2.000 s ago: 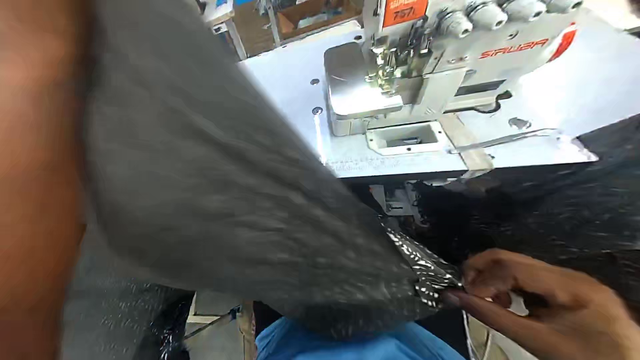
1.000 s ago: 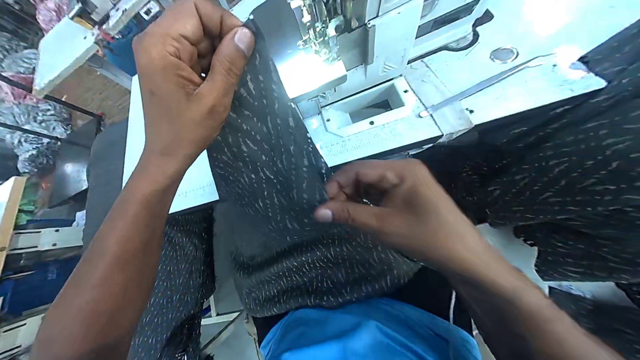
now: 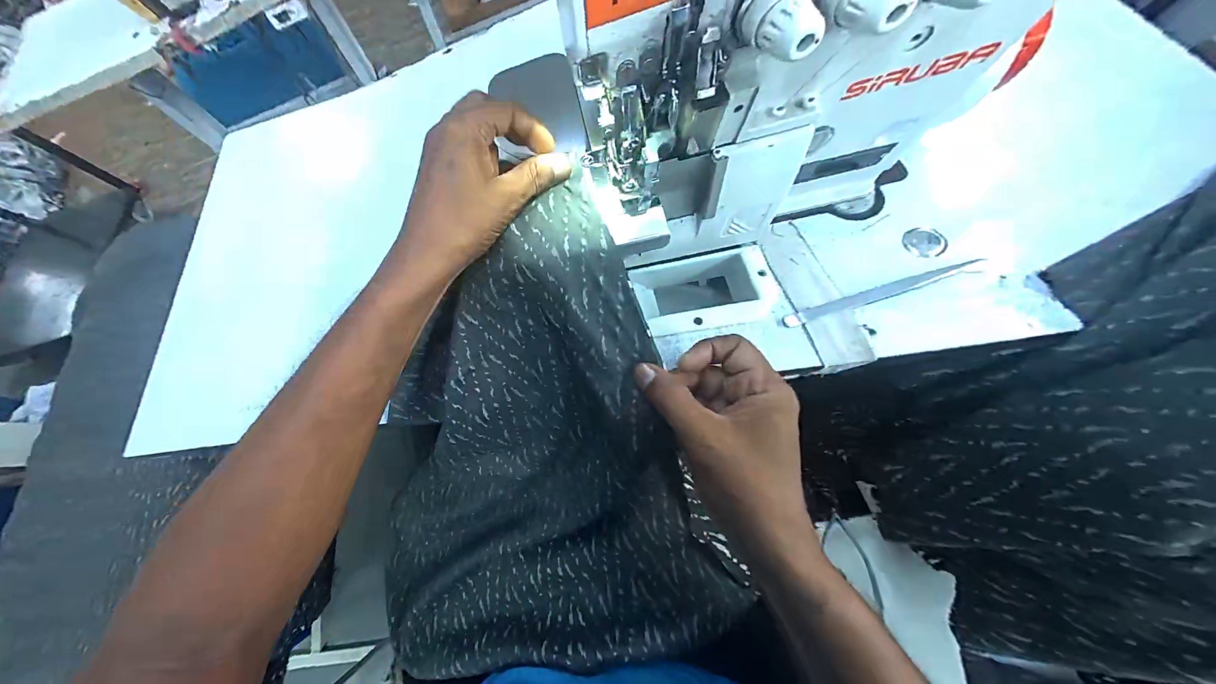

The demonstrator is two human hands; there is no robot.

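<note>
A dark fabric piece with light dashes (image 3: 532, 408) hangs over the front edge of the white table and down to my lap. My left hand (image 3: 484, 180) pinches its upper end between thumb and fingers, just left of the presser foot area (image 3: 632, 185) of a Siruba overlock sewing machine (image 3: 760, 142). Lower down, my right hand (image 3: 731, 408) grips the right edge of the same fabric between thumb and fingertips, in front of the rectangular opening (image 3: 703, 290) in the machine bed. Whether the cloth lies under the foot cannot be told.
Metal tweezers (image 3: 883, 293) lie on the white table (image 3: 285, 228) right of the opening. More dark patterned fabric (image 3: 1064, 446) hangs at the right, and another dark piece (image 3: 104, 399) lies at the left. A blue bin (image 3: 256, 66) stands behind the table.
The fabric, earlier raised and blurred across the view, now reaches up to the needle area. My left hand has moved with its end to beside the presser foot.
</note>
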